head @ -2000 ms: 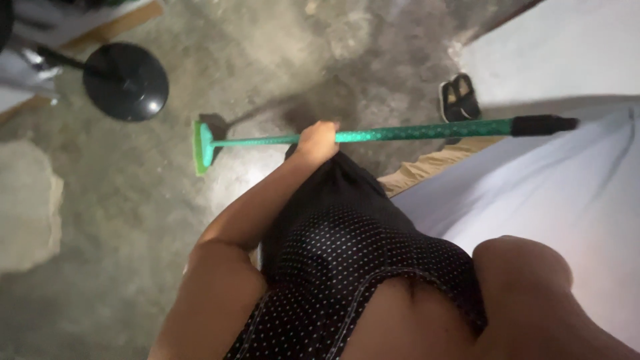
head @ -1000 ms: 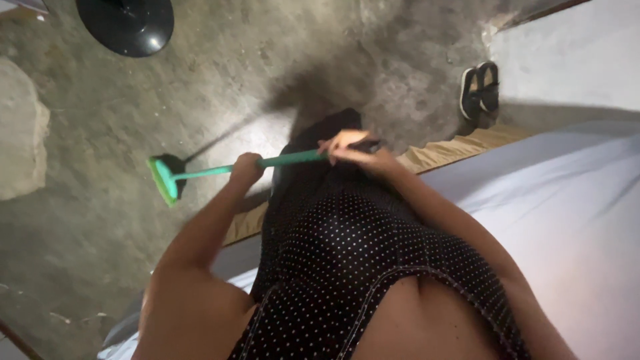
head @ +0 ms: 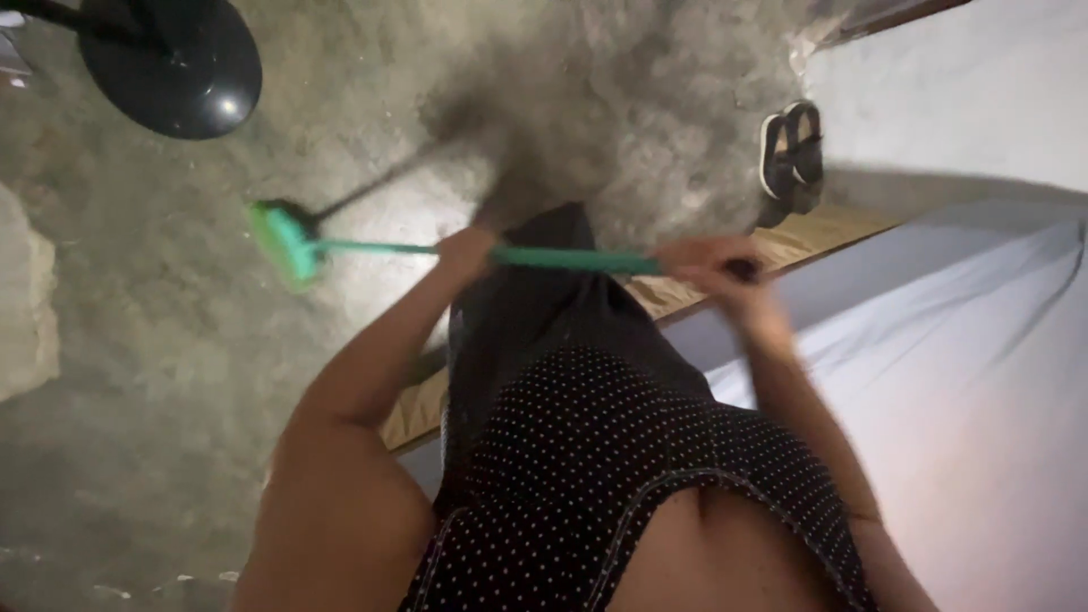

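A green broom (head: 578,259) lies across my front, its handle running from right to left and its head (head: 289,242) with light green bristles at the concrete floor on the left. My left hand (head: 466,255) is closed around the middle of the handle, where the thin part meets the thicker one. Near the dark top end, my right hand (head: 714,262) grips the handle; it is blurred, so its finger positions are unclear. The dark end shows just past its palm.
A round black stand base (head: 183,68) is at the upper left. Dark shoes (head: 790,151) are on the floor beside a pale wall (head: 952,93). A bed with a light sheet (head: 960,382) and a tan-draped edge lies to the right. A pale slab (head: 21,297) is at the far left.
Two seconds ago only one hand held the broom; my right hand has since come onto the upper handle. My left hand is now lower down the handle, nearer the head.
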